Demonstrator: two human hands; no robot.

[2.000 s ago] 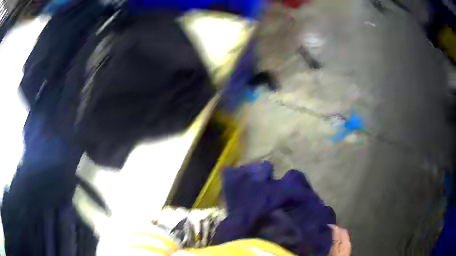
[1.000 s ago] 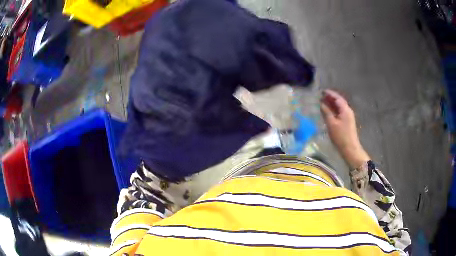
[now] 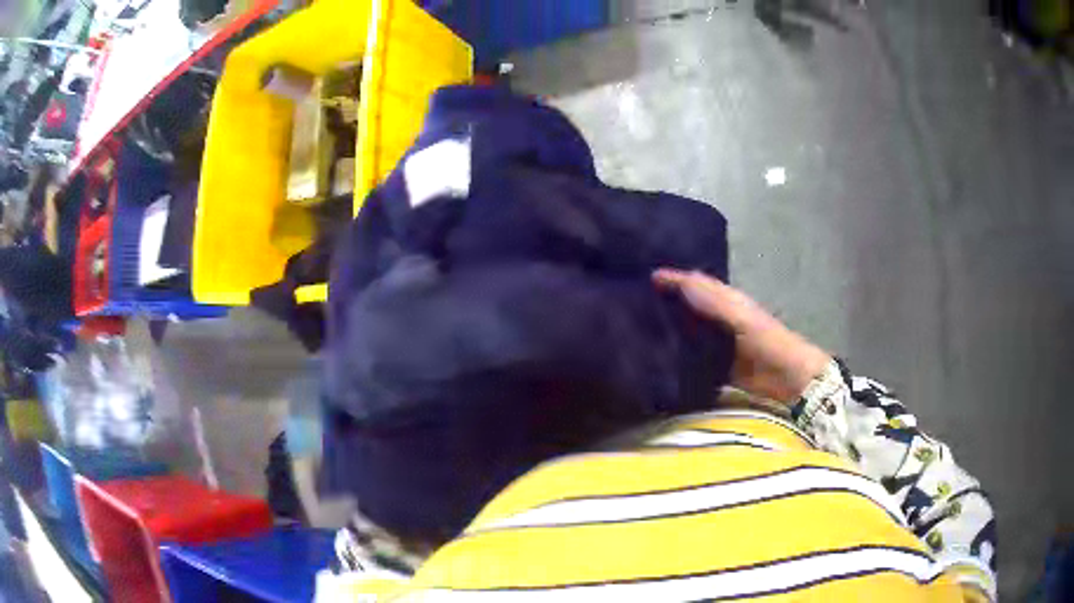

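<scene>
A navy garment bundle (image 3: 506, 318) is held against the front of my body, over the yellow striped top. A white label (image 3: 439, 172) shows near its upper left. My right hand (image 3: 754, 336) rests on the bundle's right side, its fingers pressed against the fabric. My left hand is hidden under or behind the bundle; only a bit of the patterned left sleeve shows below it.
A yellow crate (image 3: 415, 88) with boxes in it stands ahead to the left. Red and blue crates are beyond it. A red bin (image 3: 124, 542) and a blue bin (image 3: 253, 565) are at lower left. Grey concrete floor (image 3: 824, 247) lies on the right.
My right hand has moved from free in the air onto the bundle. The garment looks more gathered. The view has moved along the floor, with the yellow crate now closer on the left.
</scene>
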